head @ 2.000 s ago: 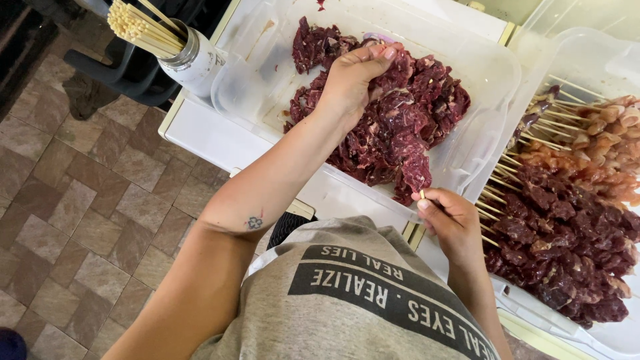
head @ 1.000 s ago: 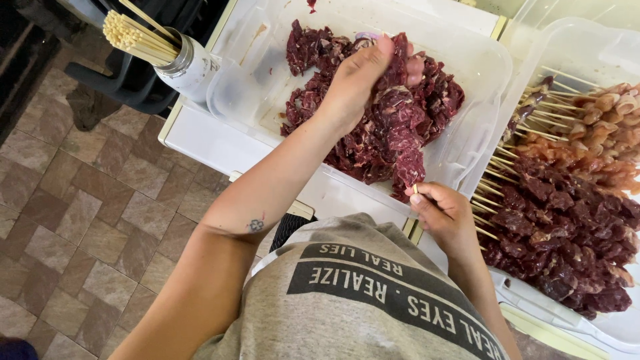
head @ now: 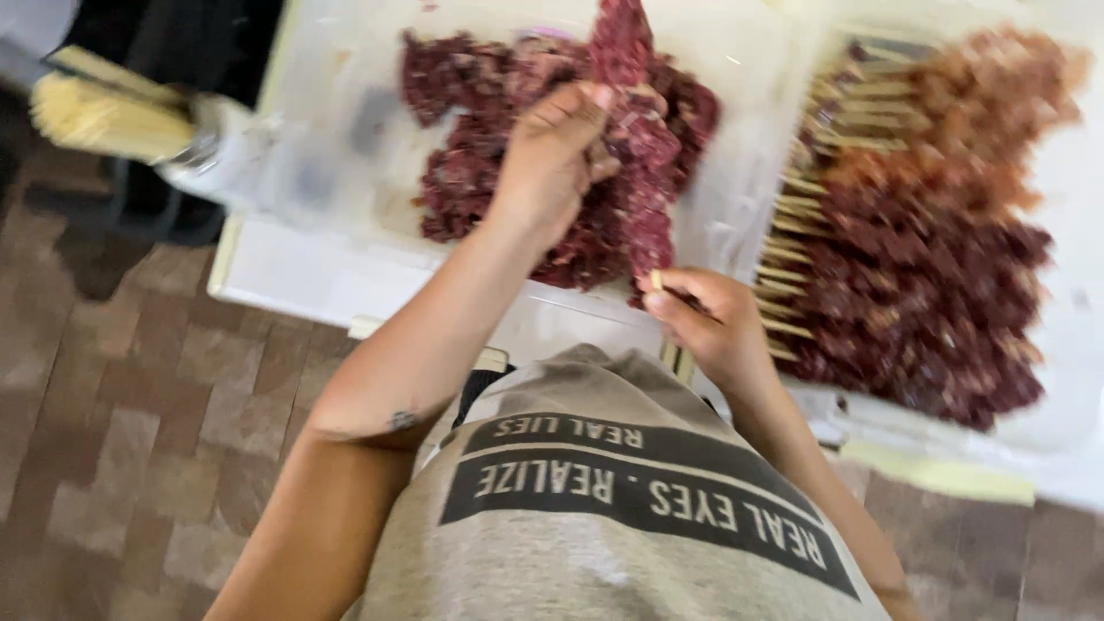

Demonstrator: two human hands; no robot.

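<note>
My right hand [head: 703,319] pinches the pale end of a wooden skewer [head: 657,279] at the near edge of a clear plastic tub [head: 345,198]. Dark red raw meat [head: 651,185] runs in a long strip from that end up past the top of the view. With thumb and fingers, my left hand [head: 561,147] grips the strip's left side partway along. Under and beside it lies a pile of cut raw meat [head: 457,177] in the tub. The skewer's far end is not visible.
To the right, a second tub [head: 1065,345] holds rows of skewered dark red meat [head: 923,302] and paler orange-pink meat [head: 992,112]. At upper left, a jar [head: 228,155] holds a bundle of wooden skewers [head: 112,116]. Patterned floor shows lower left.
The meat strip now stands out above the pile and reaches beyond my left hand to the top edge. My right hand still holds the skewer's end. The view has shifted.
</note>
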